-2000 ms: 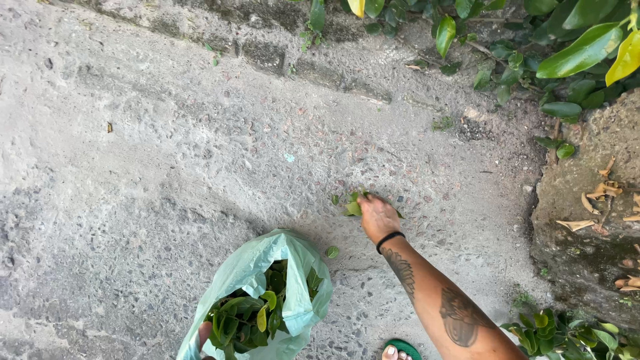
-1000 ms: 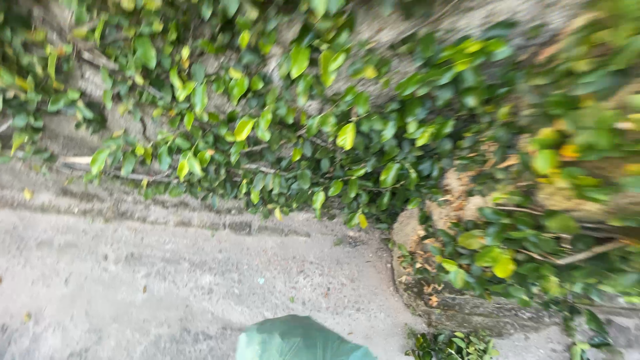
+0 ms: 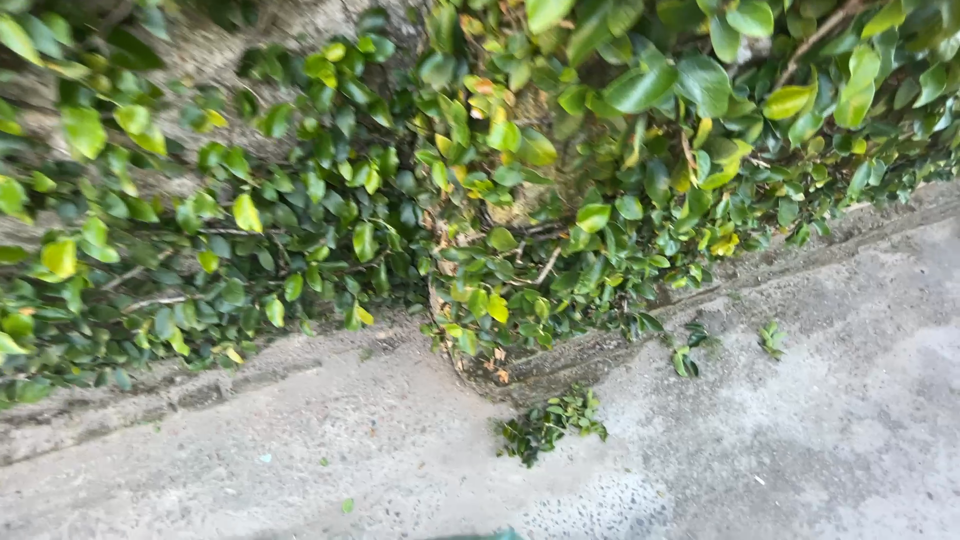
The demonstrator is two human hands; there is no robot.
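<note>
Neither of my hands is in the head view. Only a sliver of the green plastic bag [image 3: 480, 535] shows at the bottom edge; its leaves and whatever holds it are hidden. A clump of cut leafy sprigs [image 3: 553, 426] lies on the concrete just off the wall's corner. Two smaller sprigs rest further right, a darker one [image 3: 684, 358] near the wall's foot and a light green one [image 3: 770, 340] beside it. A single loose leaf [image 3: 347, 505] lies on the ground nearer to me.
Leafy creeper [image 3: 337, 195] covers the wall, which juts out at a corner [image 3: 480, 379] with dry brown leaves. A low ledge [image 3: 202, 394] runs along the wall's foot. Grey concrete ground [image 3: 225, 465] stretches in front and to the right.
The view has swung up and to the right. My right hand, earlier holding leaves over the concrete beside the open bag, has left the view. Most of the bag has dropped out of sight.
</note>
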